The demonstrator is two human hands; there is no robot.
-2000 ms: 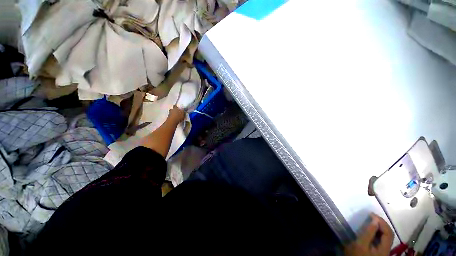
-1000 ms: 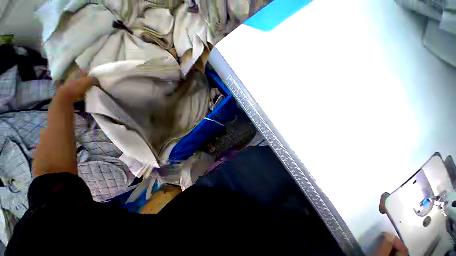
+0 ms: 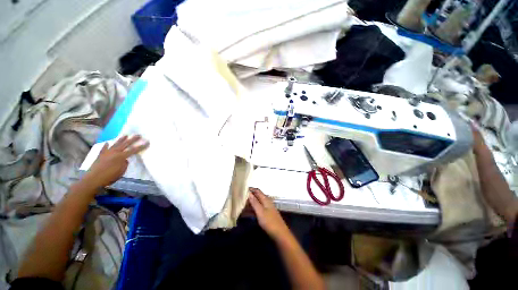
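A large white-backed garment panel [image 3: 187,122] lies across the sewing table left of the needle, its lower end hanging over the front edge and its beige side showing along the right. My left hand [image 3: 118,161] is flat with fingers spread at the panel's left side. My right hand [image 3: 266,212] is at the table's front edge, fingertips at the panel's beige edge; whether it grips the fabric is unclear. The sewing machine [image 3: 363,122] stands right of the panel, its presser foot [image 3: 289,135] away from the fabric.
Red-handled scissors [image 3: 325,186] and a black smartphone [image 3: 352,162] lie on the table [image 3: 392,201] below the machine arm. White panels [image 3: 278,28] are heaped behind. A blue bin [image 3: 142,249] is below left, beside beige heaps [image 3: 62,130]. Another person's arm [image 3: 494,175] is at the right.
The view has swung right to the machine. The beige-white fabric my left hand held by the bin is gone from there; a panel now lies on the table, with both hands at it.
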